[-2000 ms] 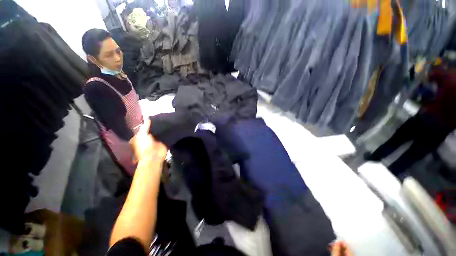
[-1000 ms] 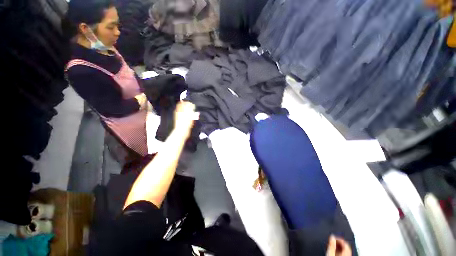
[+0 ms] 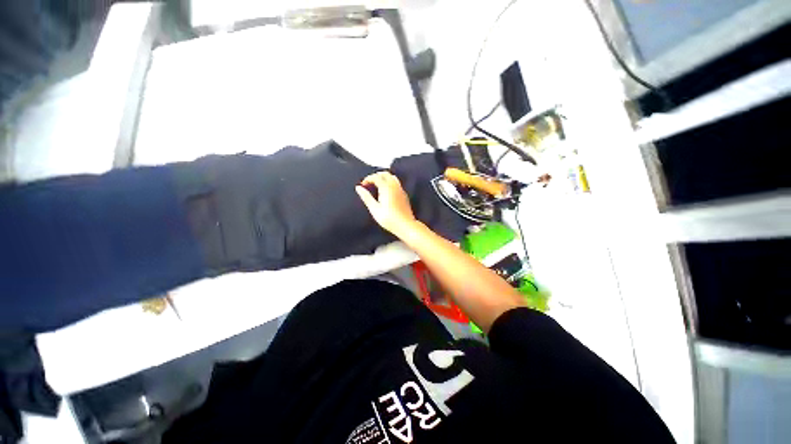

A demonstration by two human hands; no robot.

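Dark grey trousers (image 3: pixel 295 204) lie over the navy-blue padded pressing board (image 3: pixel 87 234), which runs out at the left. My right hand (image 3: pixel 388 204) is on the dark cloth near its right part, fingers curled; whether it pinches the cloth cannot be told. A steam iron (image 3: pixel 468 195) with an orange-brown handle rests on a dark pad just right of my right hand, apart from it. My left hand is out of the picture.
Beyond the board is a white table (image 3: pixel 277 91). A black cable (image 3: pixel 486 130) loops behind the iron. A green package (image 3: pixel 491 238) and a red object (image 3: pixel 438 295) are below the iron. Window frames (image 3: pixel 728 217) stand at the right.
The view has swung right to the iron's end. My left hand, the co-worker and the garment pile have left the picture. Dark trousers now cover part of the board, and my right hand shows on them.
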